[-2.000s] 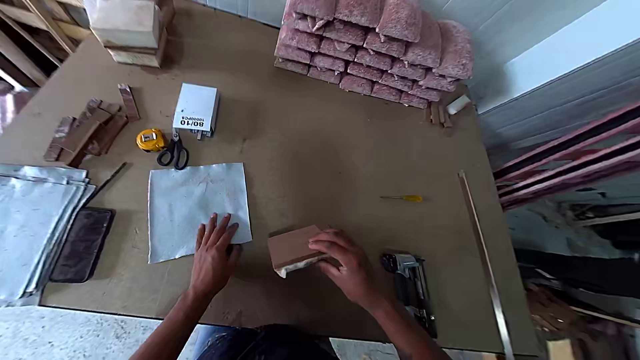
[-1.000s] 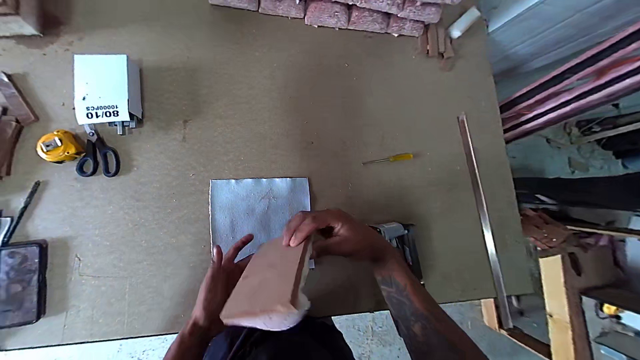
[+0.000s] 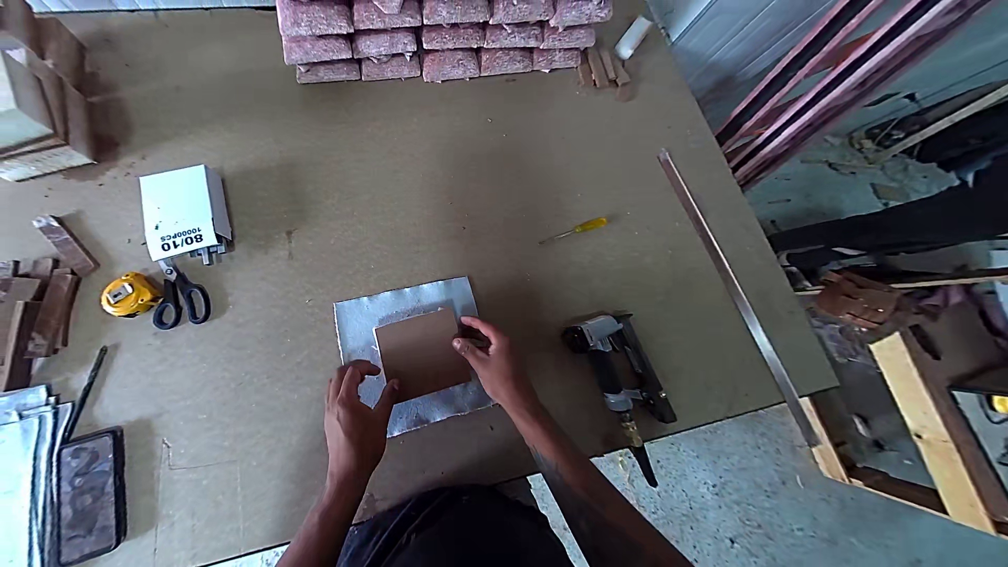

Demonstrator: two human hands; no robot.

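A flat brown board [image 3: 424, 354] lies on a square of light grey fabric [image 3: 362, 319], turned nearly in line with it. At the board's lower left edge is my left hand [image 3: 358, 413], thumb and fingers apart. My right hand [image 3: 492, 358] pinches the board's right edge between thumb and fingers. A pneumatic staple gun [image 3: 618, 366] rests on the table to the right of my right hand. What lies beneath the board is hidden.
Scissors [image 3: 181, 298], a yellow tape measure [image 3: 130, 294] and a staple box [image 3: 183, 211] sit at left. A yellow-handled screwdriver [image 3: 579, 229] and a metal straightedge [image 3: 736, 295] lie right. Stacked upholstered pieces [image 3: 449, 38] stand at the back.
The board, tilted up in my right hand a second ago with its pale padded side showing, now lies flat on the fabric. My left hand has come to its left edge.
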